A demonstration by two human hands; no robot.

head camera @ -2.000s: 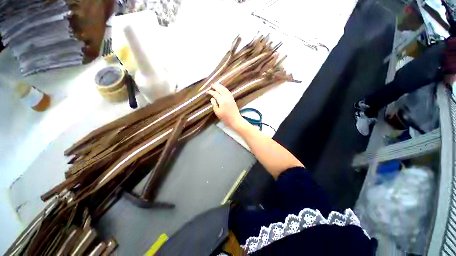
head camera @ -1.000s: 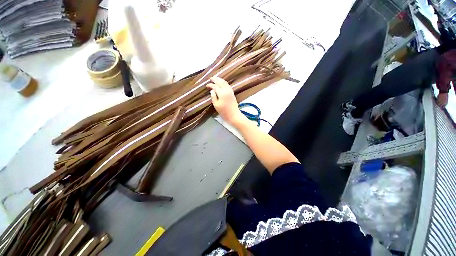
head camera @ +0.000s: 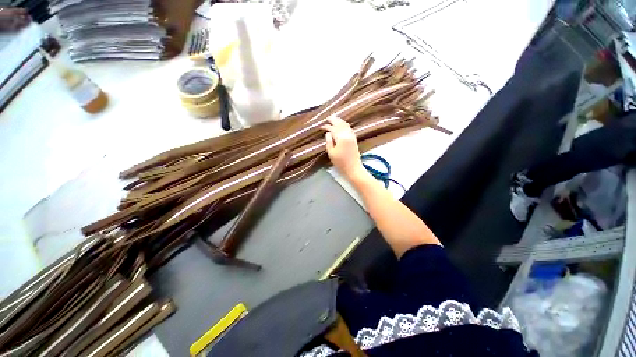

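Observation:
A long heap of brown straps (head camera: 230,164), some with a pale line, lies slantwise behind the grey slab (head camera: 300,216). My right hand (head camera: 342,145) is on the right part of this heap, its fingers curled on a strap with a pale line; the fingertips are partly hidden. A hammer (head camera: 256,202) leans with its handle on the heap and its dark head on the slab. A second strap bundle (head camera: 91,307) is at the lower left. A yellow gauge block (head camera: 218,329) is at the slab's near edge. My left hand is not in view.
Scissors with teal handles (head camera: 376,169) lie right of my hand. Behind the heap are tape rolls (head camera: 199,92), a black-handled tool (head camera: 224,107), a whitish bottle (head camera: 252,84) and an amber-filled bottle (head camera: 87,94). Stacked sheets (head camera: 111,31) stand further back. A person's leg (head camera: 582,150) shows at right.
The view has shifted, so the bench appears further right and more of the left bundle and gauge shows. My right hand stays at the same place on the straps.

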